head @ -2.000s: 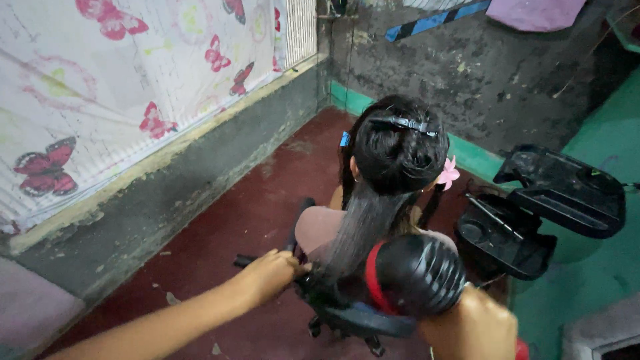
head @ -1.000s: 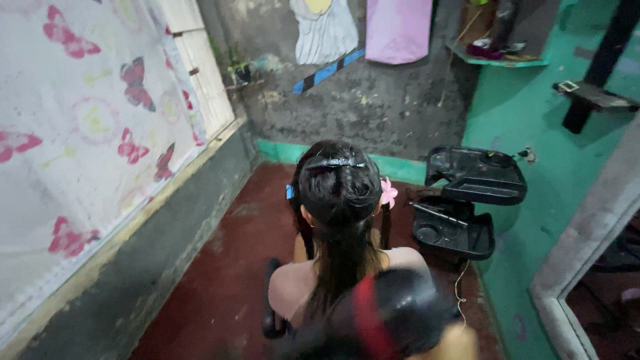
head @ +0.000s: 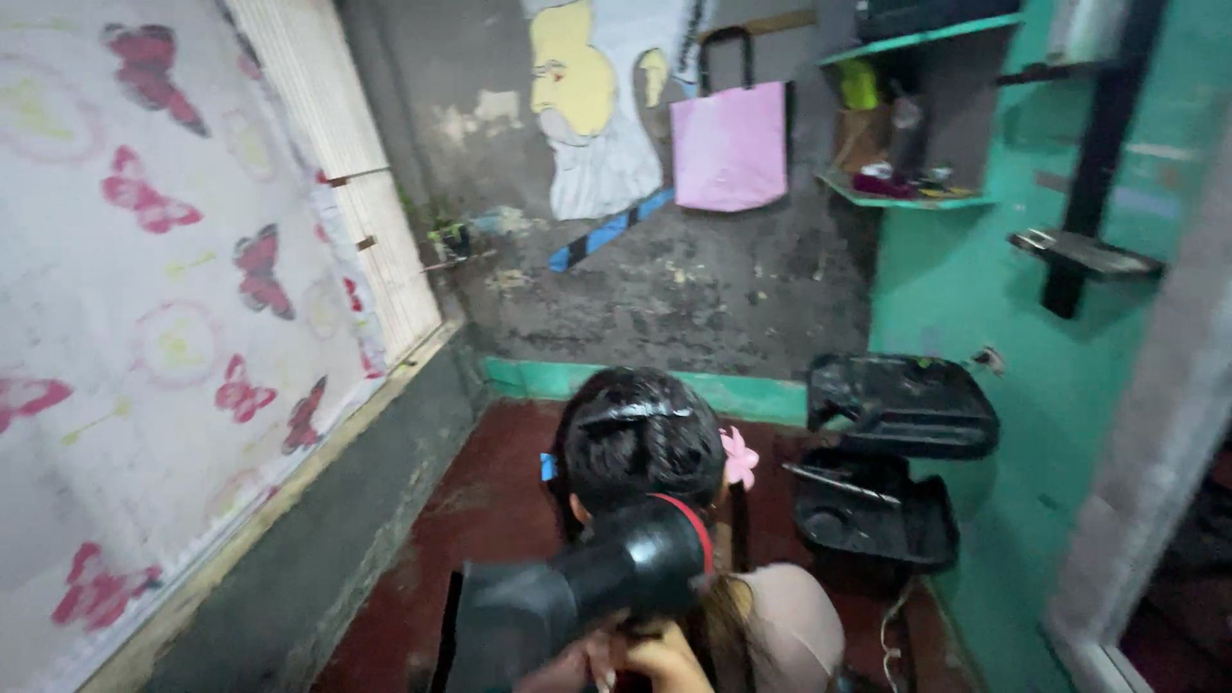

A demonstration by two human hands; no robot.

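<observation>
A seated person with dark hair (head: pixel 630 452) faces away from me, with a clip across the crown, a pink flower clip (head: pixel 739 457) on the right and a blue clip (head: pixel 548 468) on the left. A black hair dryer with a red ring (head: pixel 645 553) is behind the head and neck, its wide nozzle (head: pixel 510 611) toward the lower left. My right hand (head: pixel 669 659) holds the dryer from below, its grip partly hidden. Beside it, under the nozzle side, my left hand (head: pixel 582 664) is blurred; what its fingers hold cannot be made out.
A black two-tier salon tray (head: pixel 900 409) stands to the right, with a thin tool (head: pixel 842 483) on its lower part. A low wall (head: pixel 318 539) and butterfly curtain (head: pixel 183 318) run along the left. A framed mirror (head: pixel 1136 433) stands at far right. A pink bag (head: pixel 731 149) hangs ahead.
The dryer has swung from the right of the hair to behind the neck, its nozzle now leftward. My left hand, at the hair ends two seconds ago, is now near the dryer. The view has tilted up.
</observation>
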